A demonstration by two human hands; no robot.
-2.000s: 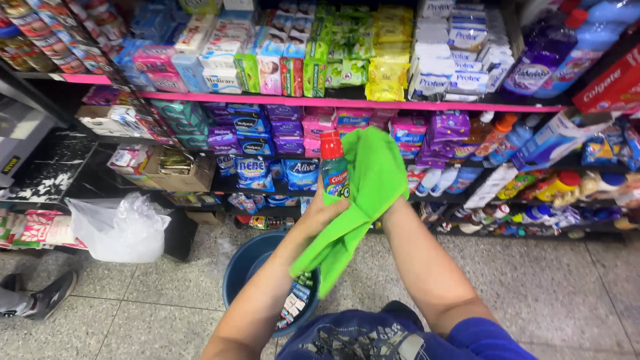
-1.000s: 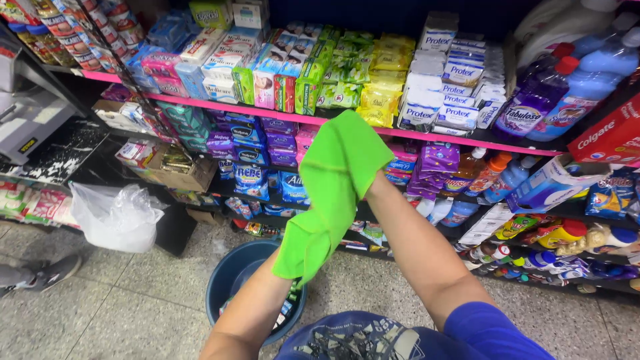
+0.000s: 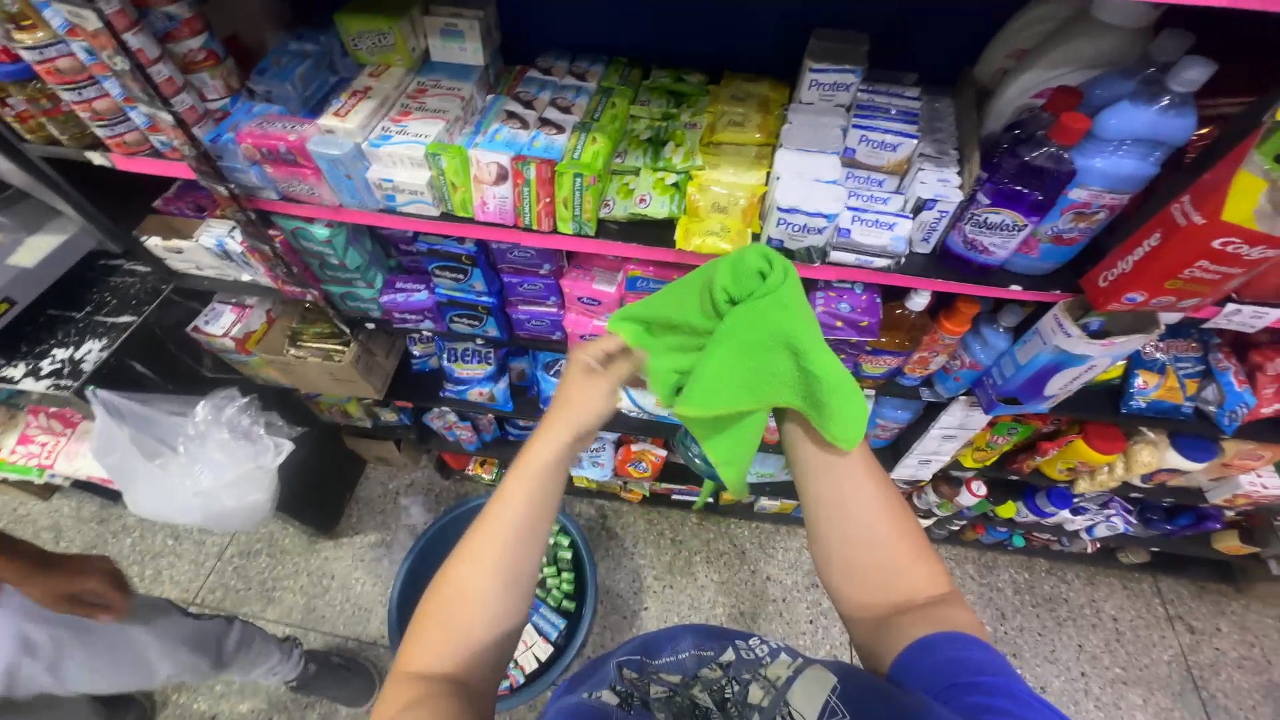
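Observation:
A green cloth is draped over my right hand, which it covers down to the wrist. The fingers under the cloth cannot be seen. My left hand is at the cloth's left edge, with its fingers bent; whether they pinch the fabric is unclear. Both hands are in front of the shelves, below the pink shelf edge with soap packs. No bottle or can shows in either hand. Below my left forearm, a blue tub on the floor holds small green-capped items and boxes.
Shelves with a pink edge run across the front, carrying soaps, pads and bottles. An open carton juts out at the right. A white plastic bag hangs at the left. Another person's hand and leg are at the lower left.
The red-and-green container seen two seconds ago at my left hand is no longer visible. My left hand has come out from behind the cloth. The other person's hand has come into view.

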